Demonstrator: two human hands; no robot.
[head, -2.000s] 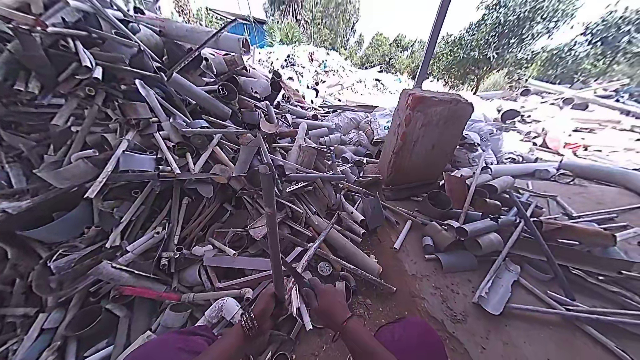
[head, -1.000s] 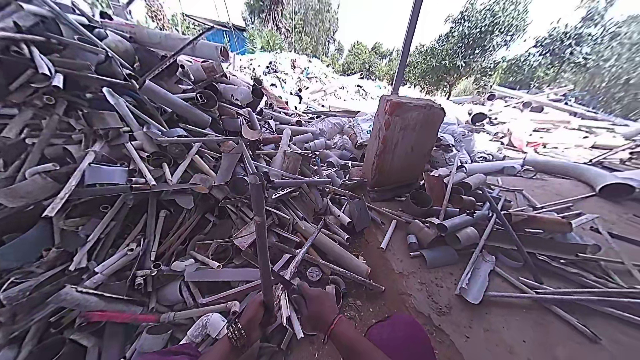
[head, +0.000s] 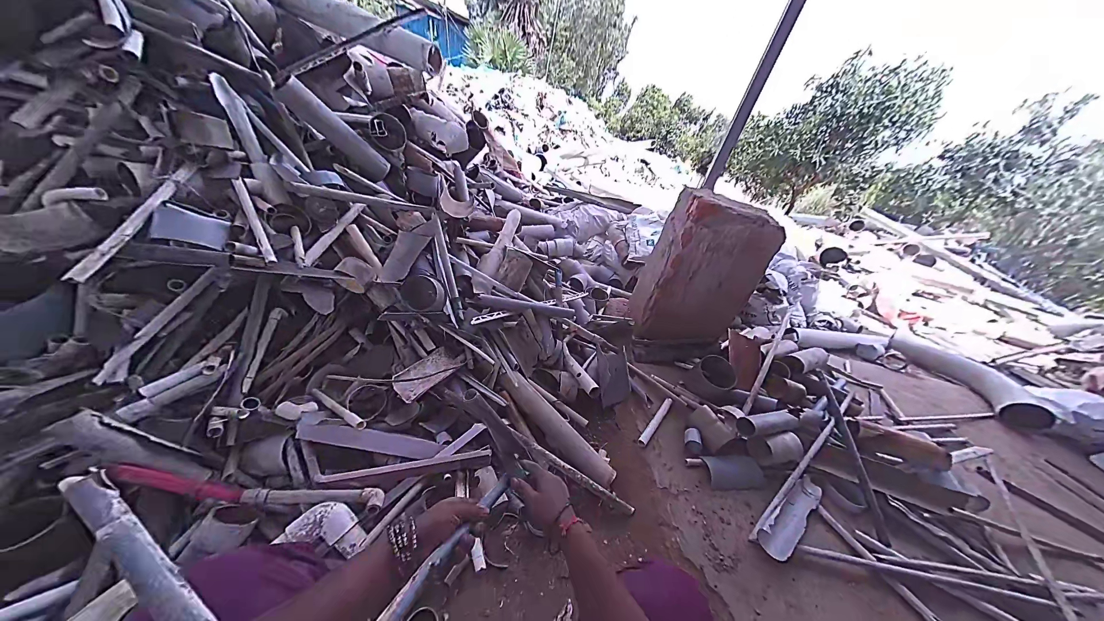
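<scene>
Low in the view, my left hand (head: 450, 524), with beaded bracelets at the wrist, is closed around a thin grey pipe (head: 431, 561) that slants from the bottom edge up to the right. My right hand (head: 542, 498), a red thread at its wrist, is at the upper end of that pipe. A dark, flat piece (head: 487, 418) rises just beyond my right hand; whether that hand grips it or the pipe I cannot tell. Purple cloth covers my knees on both sides.
A high heap of scrap pipes (head: 345, 155) fills the left and middle. A leaning masonry block (head: 707, 263) with a pole stands right of centre. More pipe pieces (head: 768, 431) lie on brown ground at right. A red-ended pipe (head: 172, 483) lies at lower left.
The long piece that stood upright between my hands is no longer upright there. A grey pipe now slants through my left hand toward the bottom edge.
</scene>
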